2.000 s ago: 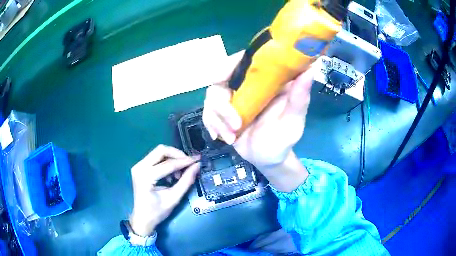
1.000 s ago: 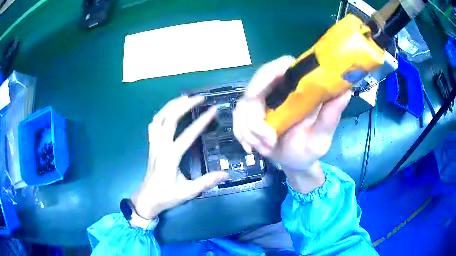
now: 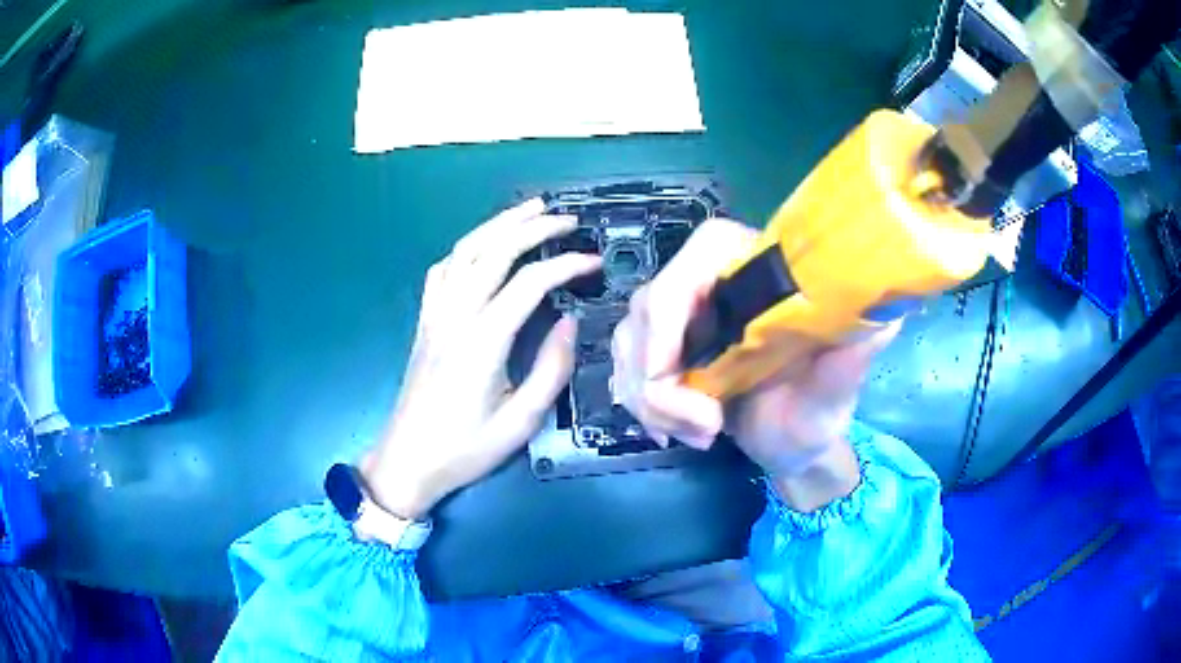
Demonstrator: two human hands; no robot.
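A black plastic housing [image 3: 627, 263] lies in the fixture, whose pale metal lower edge [image 3: 560, 464] shows at the front. My right hand [image 3: 725, 356] grips the yellow-orange electric screwdriver [image 3: 855, 227] over the right part of the housing. The hand hides the screwdriver's tip. My left hand [image 3: 486, 350] rests at the left side of the housing, with fingers spread over its upper left opening and edge. Whether its fingertips press on or hold the housing I cannot tell.
A white sheet [image 3: 528, 78] lies behind the fixture. A blue bin [image 3: 123, 324] with dark small parts and clear plastic bags [image 3: 52, 194] are at left. A second blue bin [image 3: 1085, 240] and a partly hidden pale metal box are at right. A cable hangs at right.
The view has shifted, so bench items sit higher in the picture. My left hand has moved from the housing's lower left to its upper left. The screwdriver is still in my right hand.
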